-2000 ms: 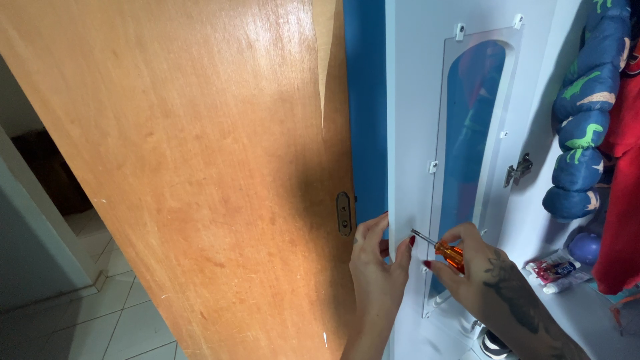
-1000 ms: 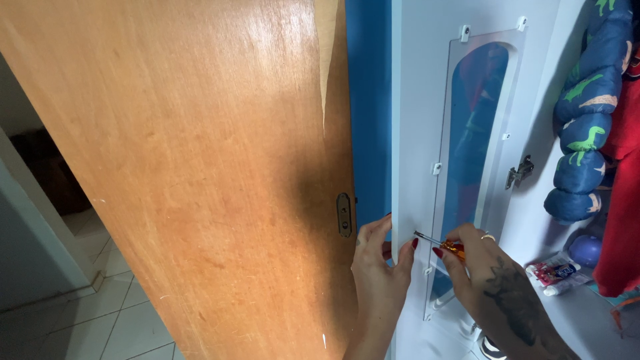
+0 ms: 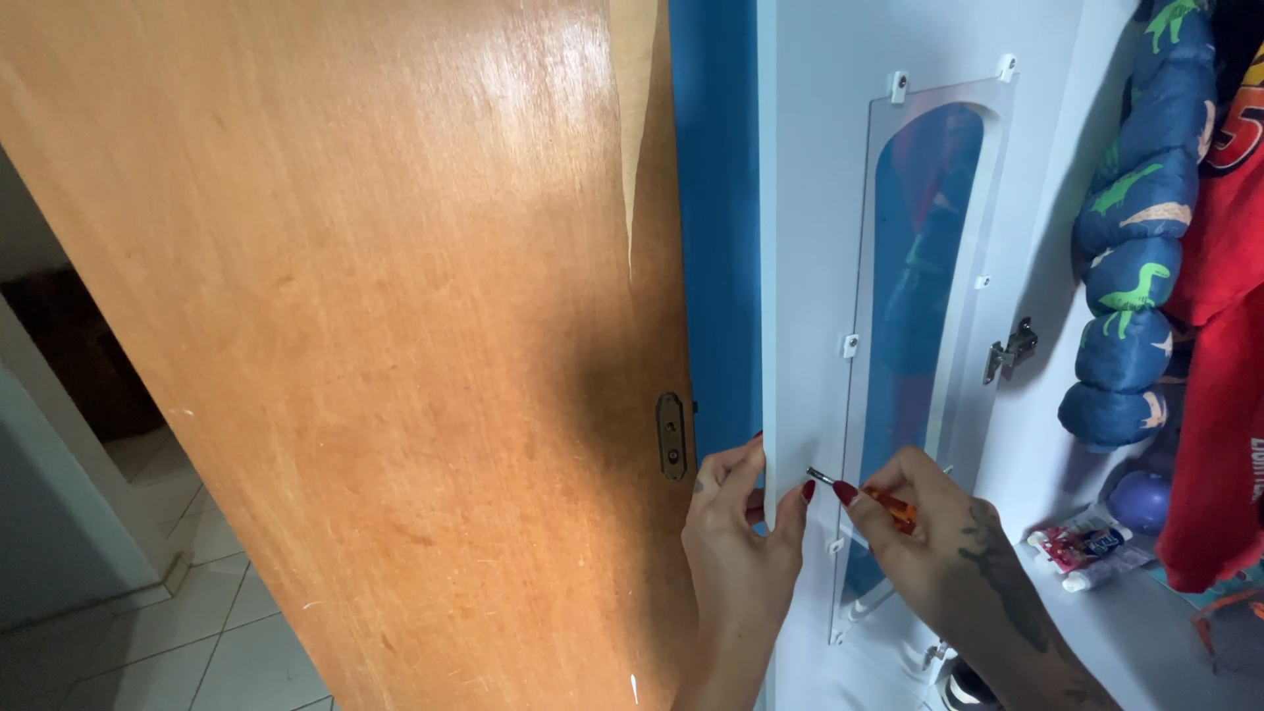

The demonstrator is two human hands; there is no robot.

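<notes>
My right hand (image 3: 918, 533) is closed on a screwdriver (image 3: 894, 509) with an orange translucent handle. Its metal tip meets the inner face of the white cabinet door (image 3: 805, 247), close to the door's free edge. My left hand (image 3: 743, 533) grips that edge, its thumb beside the screwdriver tip and its other fingers partly hidden behind the door. Whatever lies under the tip is too small to make out. Right of the tip, a clear plastic panel (image 3: 861, 237) covers an arched opening, held by small white clips (image 3: 850, 346).
A wooden door (image 3: 425, 346) with a dark lock plate (image 3: 671, 436) stands at left. Inside the cabinet are a metal hinge (image 3: 1011, 351), a padded dinosaur-print item (image 3: 1131, 286), red clothing (image 3: 1210, 395), tubes (image 3: 1081, 543) and a purple ball (image 3: 1141, 501).
Since the first frame, my right fingers have shifted forward along the screwdriver, covering more of the handle. My left hand keeps its hold on the door edge.
</notes>
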